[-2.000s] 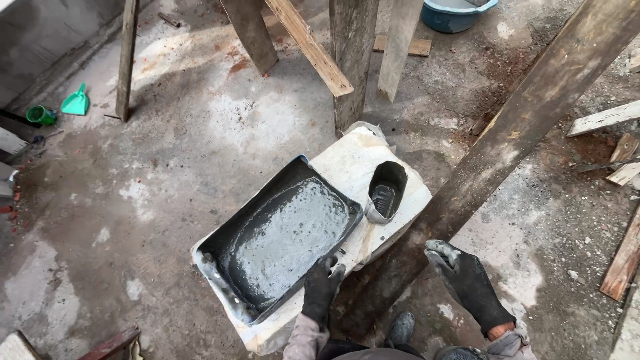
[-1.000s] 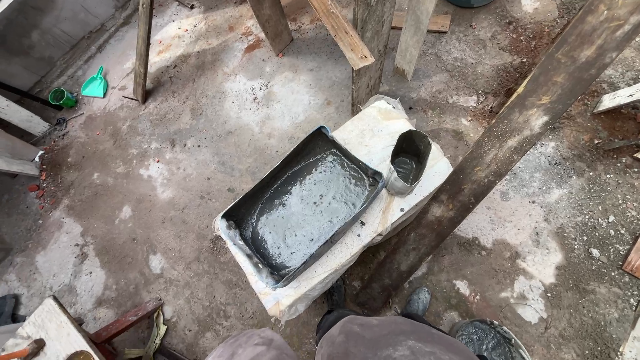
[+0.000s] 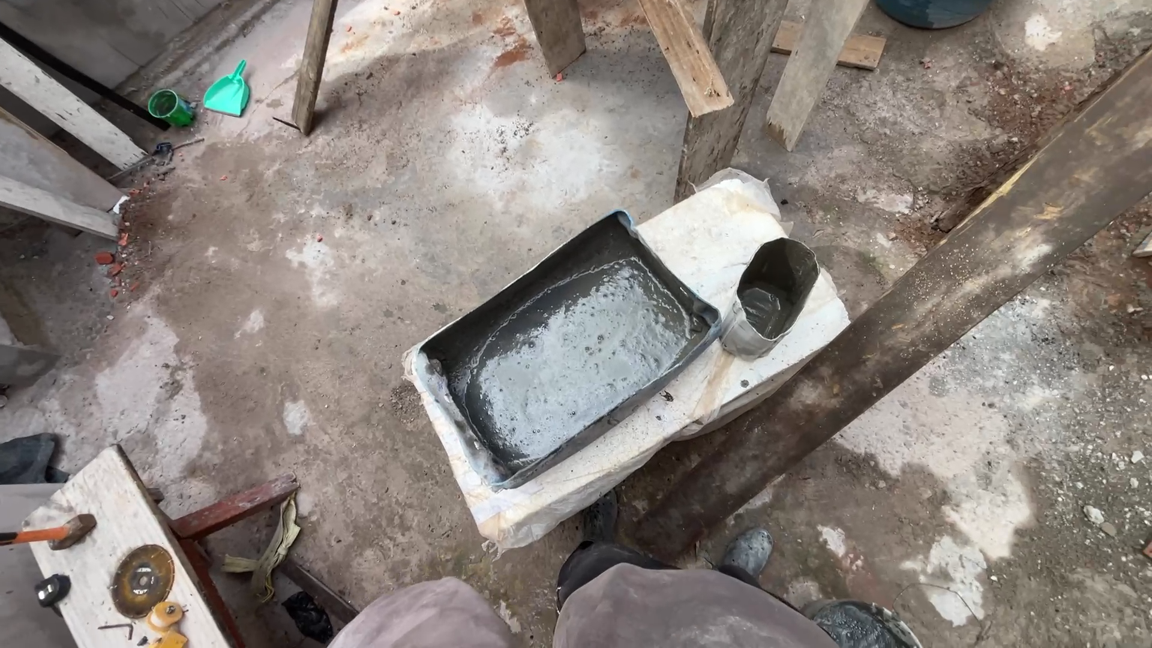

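Note:
Neither of my hands shows in the head view. A dark rectangular tray (image 3: 576, 355) of wet grey cement mix rests on a block wrapped in pale sheeting (image 3: 621, 481). Beside the tray's right end, on the same block, stands a cut-open container (image 3: 754, 337) smeared grey, with a little wet mix at its bottom. At the bottom right, the rim of a bucket (image 3: 859, 625) with grey mix in it is partly cut off by the frame edge.
A long wooden plank (image 3: 909, 310) slants past the block's right side. Wooden props (image 3: 733, 85) stand beyond. A wooden board (image 3: 108, 513) at lower left bears a hammer (image 3: 72, 531), a cutting disc (image 3: 142, 580) and a tape measure (image 3: 52, 589). A green dustpan (image 3: 228, 93) lies upper left.
Two seconds ago both gloved hands were in view, one at the tray's near edge and one by the plank; both have left the view. The view has shifted toward the left.

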